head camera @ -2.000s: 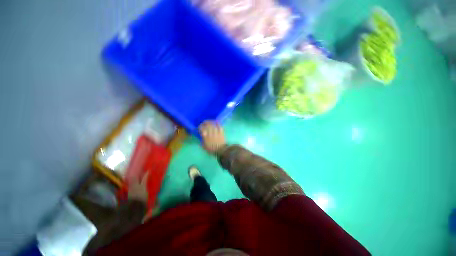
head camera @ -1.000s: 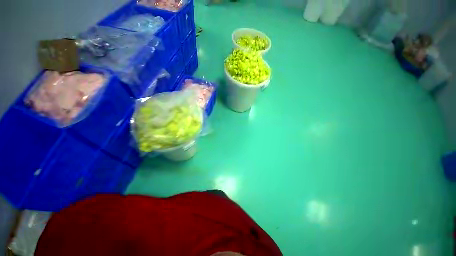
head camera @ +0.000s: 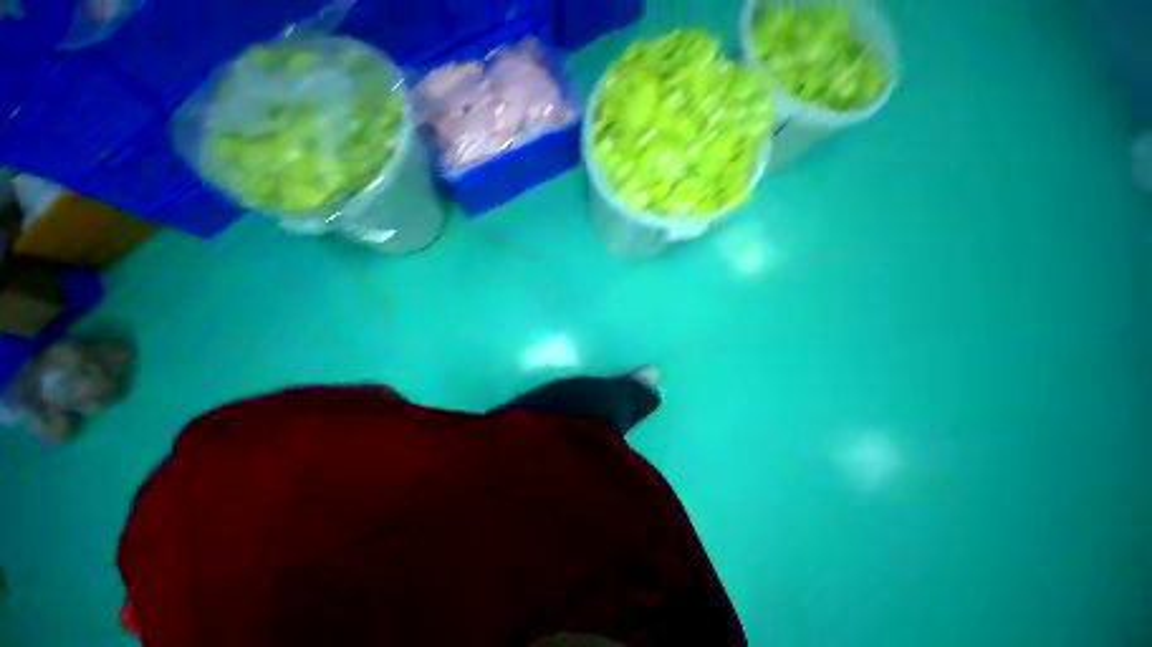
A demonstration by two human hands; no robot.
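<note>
Neither of my hands is in view; my dark red clothing fills the lower left. Nearest in front of me stand white buckets heaped with yellow-green pieces. One bucket at the upper left has clear plastic over it. Another bucket at the upper middle is uncovered, and a third bucket stands beside it to the right. A blue crate with pale pink pieces sits between the first two buckets. The picture is somewhat blurred.
Blue crates stand along the upper left edge. A yellow-brown box and a bag of mixed pieces lie at the left. The green floor is glossy. My dark trouser leg and shoe show at the centre.
The view has moved forward and tilted down. The buckets and pink-filled crate appear nearer and larger. Earlier, one hand touched a blue crate and the other was at a red basket; both hands have left view.
</note>
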